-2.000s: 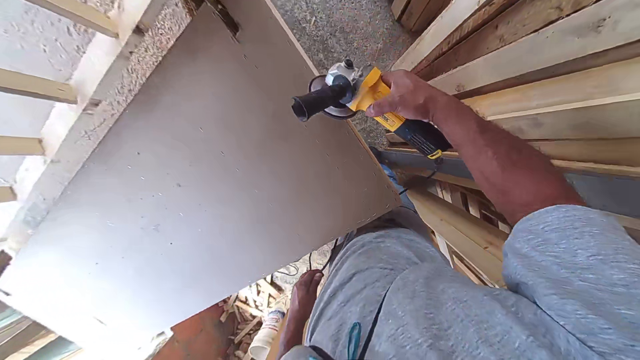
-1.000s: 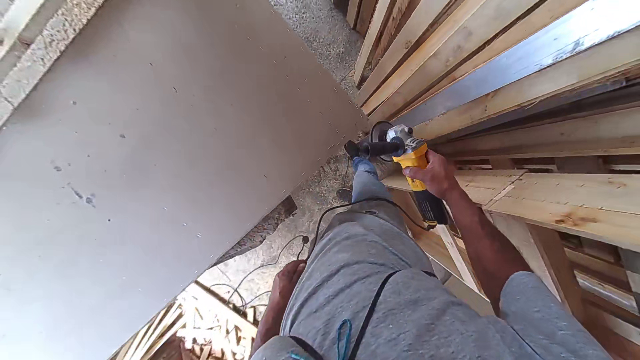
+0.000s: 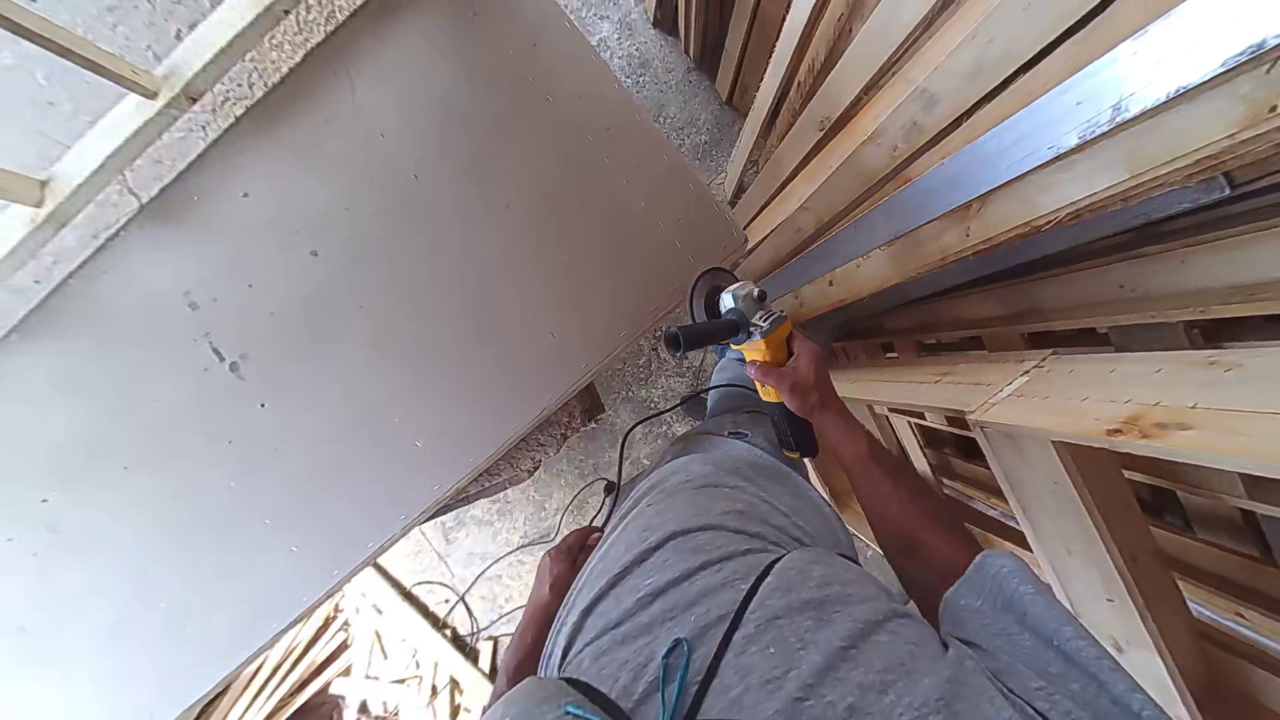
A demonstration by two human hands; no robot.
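Observation:
My right hand grips the yellow and black body of an angle grinder, which has a black side handle pointing left and a dark disc at its head. The disc is close to the near right corner of a large flat panel with small fasteners along its edges; whether they touch I cannot tell. My left hand hangs low beside my left side, by the black power cord; its fingers are mostly hidden, so I cannot tell if it holds the cord.
Long wooden boards lean at the upper right, beside a wooden frame. Wood offcuts lie on the floor at lower left. The cord loops over the concrete floor. A slatted wooden frame is at upper left.
Two seconds ago the grinder was over the panel's edge; since then my right hand has brought it back nearer my body. The view has shifted as well.

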